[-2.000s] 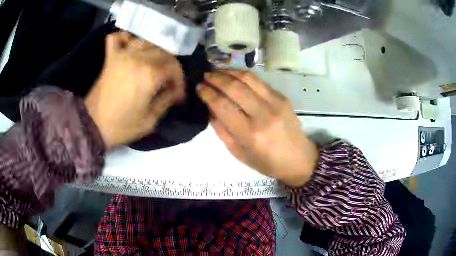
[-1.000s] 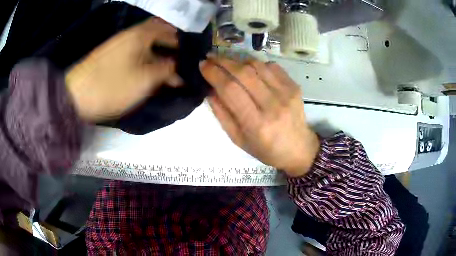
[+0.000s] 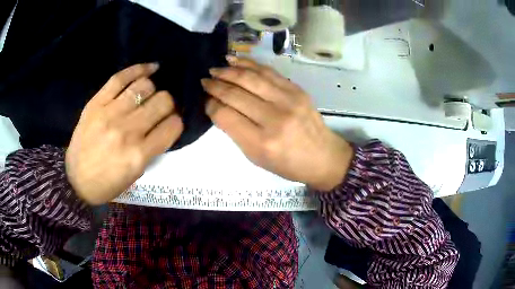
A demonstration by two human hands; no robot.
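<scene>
A black garment piece (image 3: pixel 130 42) lies over the left part of the white sewing machine bed (image 3: pixel 209 163). My left hand (image 3: pixel 124 127) lies on the cloth, its index finger extended and its other fingers curled on the cloth; the thumb is hidden. My right hand (image 3: pixel 271 118) holds the cloth's right edge down with its fingertips, just below the needle area. An orange-tan piece (image 3: pixel 241 48) shows there beside small metal parts. The needle is not visible.
A pale block (image 3: pixel 186 11) hangs above the cloth. Two cream ribbed cylinders (image 3: pixel 323 34) hang above my right hand. A control panel (image 3: pixel 481 157) is at the bed's far right. A black heap (image 3: pixel 457 242) lies low right. A printed ruler (image 3: pixel 214 198) runs along the front edge.
My left hand has moved down and its fingers have spread from a closer pinch onto the cloth. My right hand has shifted slightly left. The view has shifted a little.
</scene>
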